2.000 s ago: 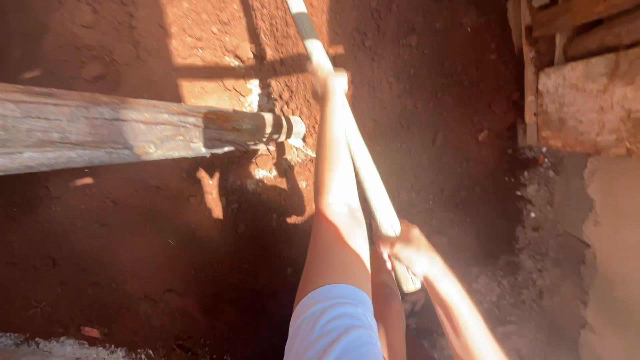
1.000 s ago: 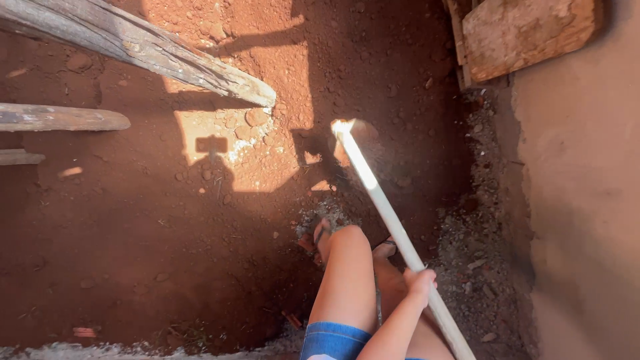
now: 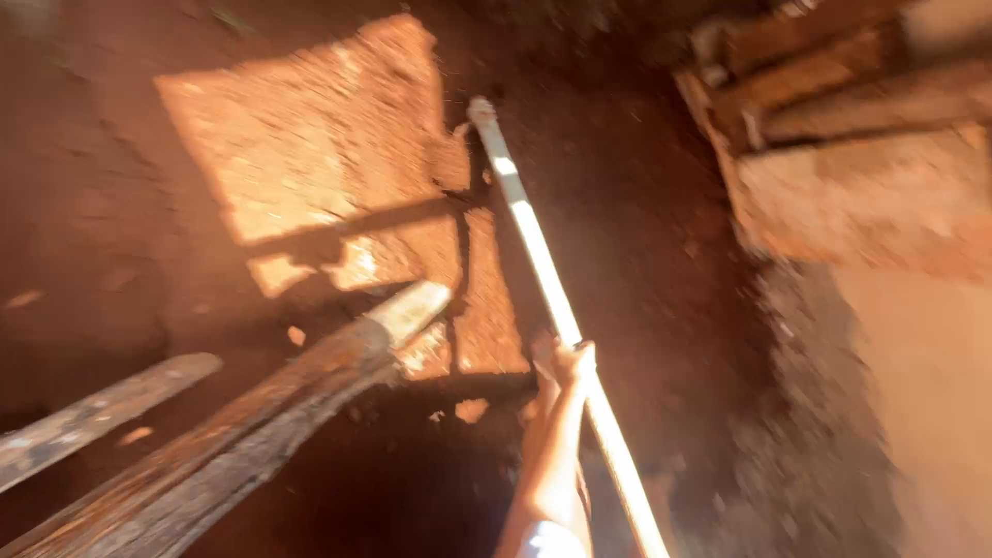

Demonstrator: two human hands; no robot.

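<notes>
A long pale wooden handle [image 3: 546, 279] runs from the bottom edge, right of centre, up to the upper middle. My left hand [image 3: 572, 360] is closed around it near mid-frame, with the forearm reaching up from below and a white sleeve at the bottom edge. At the far end of the handle, a brownish flat part [image 3: 449, 163] looks like a hoe blade against the red soil; blur and shadow hide its exact shape. My right hand is out of view, and so is the near end of the handle.
A thick weathered wooden post [image 3: 256, 434] slants in from the lower left, with a thinner pole [image 3: 108, 415] beside it. Sunlit red soil [image 3: 310, 155] lies left of the handle. Stacked boards [image 3: 860, 178] stand at upper right, above a pale wall [image 3: 930, 403].
Two seconds ago my right hand gripped the near end of the handle; it is now out of view. The view has turned, and the posts now slant from the lower left.
</notes>
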